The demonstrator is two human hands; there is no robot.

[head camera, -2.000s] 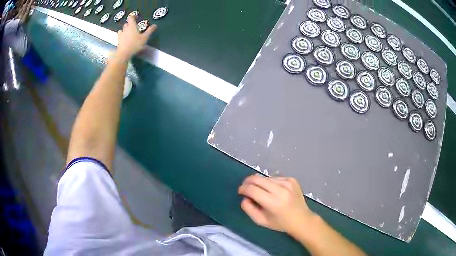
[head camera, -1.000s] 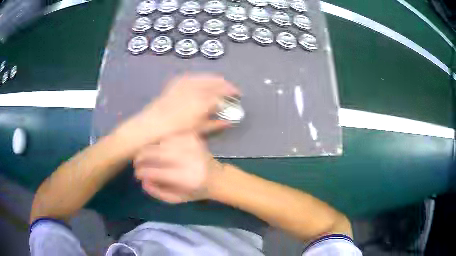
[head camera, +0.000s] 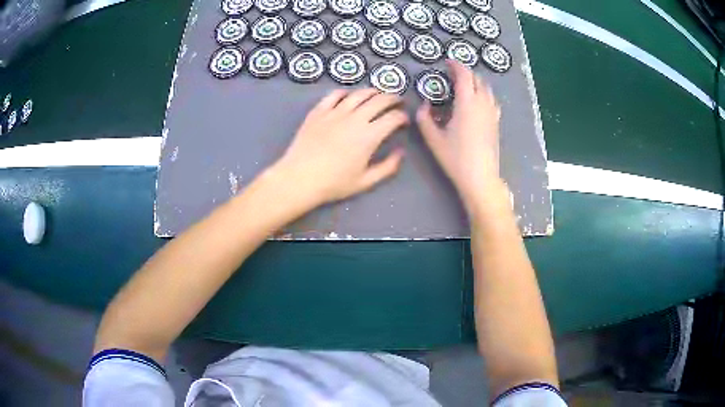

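Observation:
Several round parts with silver rings and dark rims lie in close rows on the grey board (head camera: 262, 195). The front row ends with one part (head camera: 389, 79) by my left fingertips and another (head camera: 434, 86) further right. My left hand (head camera: 342, 147) is over the board, fingers bent and apart, with nothing visible in it. My right hand (head camera: 469, 131) has finger and thumb at the edges of the rightmost front-row part, which lies flat. The area under my right palm is hidden.
The board lies on a dark green surface (head camera: 636, 246) across a white line (head camera: 79, 153). A white round object (head camera: 34, 223) sits at the left on the near green edge. More small parts (head camera: 26, 110) are at the far left. A blurry greyish shape (head camera: 28, 24) is at the upper left.
My left hand has come from the far-left parts to the board and is now at the front row. My right hand has moved up to the row's right end. Two more parts lie in that row.

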